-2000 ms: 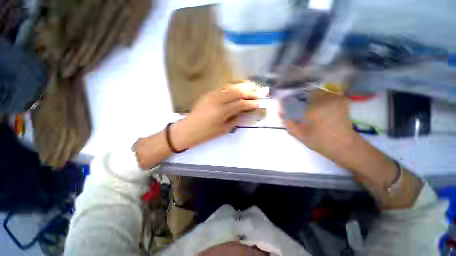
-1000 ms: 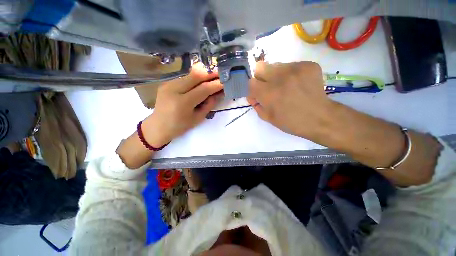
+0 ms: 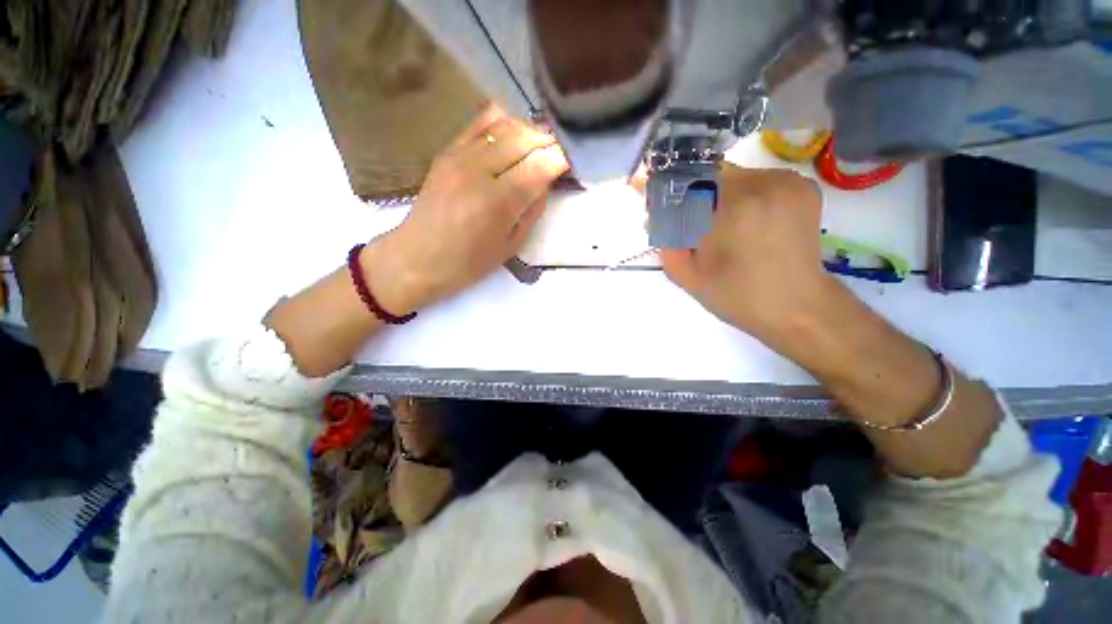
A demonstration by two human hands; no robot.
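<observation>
The machine head (image 3: 600, 73) hangs over the white table. The grey guard (image 3: 680, 210) sits beside the needle area. My left hand (image 3: 482, 207) lies left of the needle area, fingers bent toward it, over the near corner of a brown pocket piece (image 3: 384, 104). Whether it grips anything is hidden. My right hand (image 3: 750, 244) is curled just right of the guard, its fingertips partly behind it; what they hold cannot be told. A small dark strip end (image 3: 524, 271) lies on the table below my left fingertips.
Thread snips (image 3: 866, 258), scissors with red and yellow handles (image 3: 854, 171) and a smartphone (image 3: 983, 226) lie to the right. Brown pieces (image 3: 85, 244) are heaped at the left and overhang the table edge (image 3: 585, 390). Brown pieces and a red item show below.
The view has shifted, so the machine head and guard appear further right. More of the brown piece shows beyond my left hand, which is now further from the guard. My right hand stays beside it.
</observation>
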